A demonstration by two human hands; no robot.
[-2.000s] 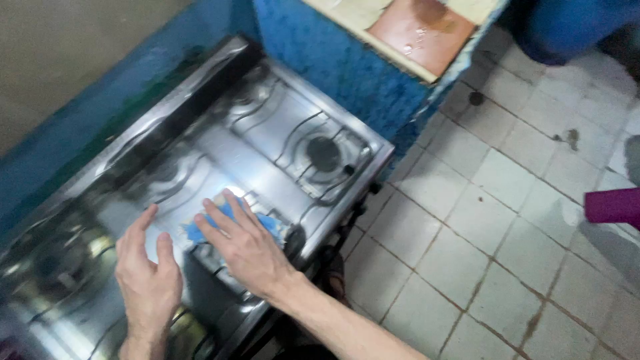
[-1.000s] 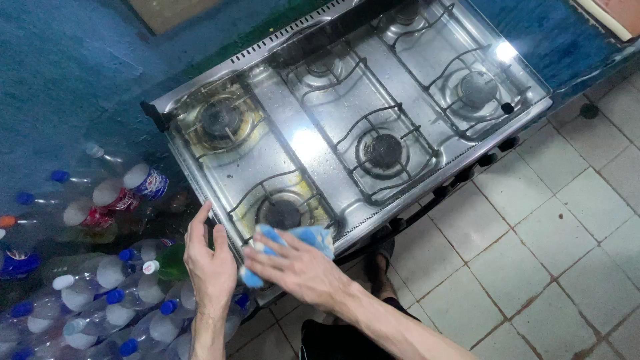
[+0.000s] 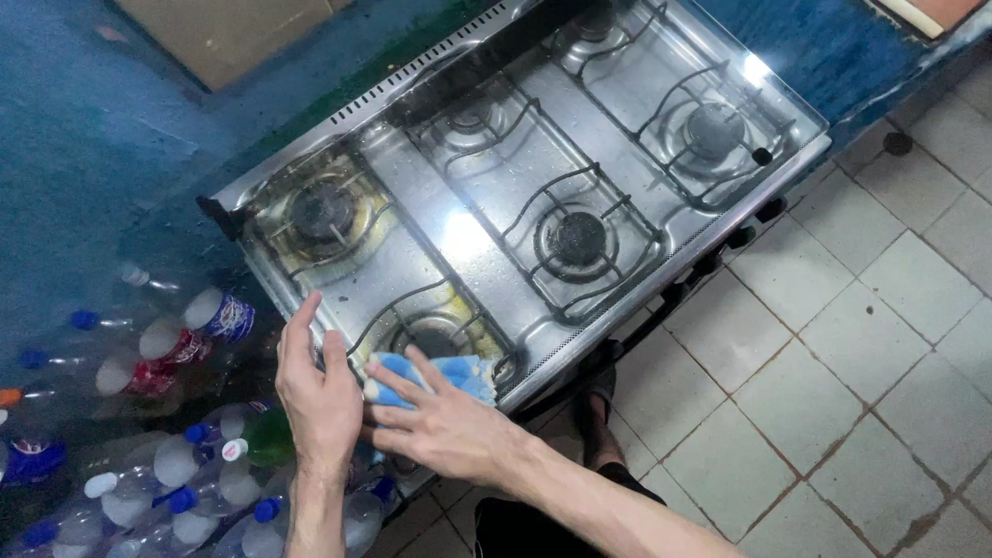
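A blue and white cloth (image 3: 457,378) lies under my right hand (image 3: 457,430), whose fingers press it flat on the front left corner of a steel gas stove (image 3: 411,194). The cloth touches the stove's front edge beside the front left burner (image 3: 432,341), under a black wire pan support. My left hand (image 3: 322,391) is at the stove's left edge, fingers raised and apart, with nothing in it. Yellowish residue surrounds the rear left burner (image 3: 322,211) and marks the area by the front left one. Water drops dot the steel top.
Many empty plastic bottles (image 3: 190,465) with coloured caps crowd the floor left of the stove. A blue wall (image 3: 116,155) runs behind it. Black knobs (image 3: 705,267) line its front. White floor tiles (image 3: 798,372) lie to the right, and my foot (image 3: 601,395) is close to the stove's front.
The view has swung left since two seconds ago, bringing the bottles into sight. The right hand and cloth have moved to the stove's front left corner. The left hand stays beside them, empty.
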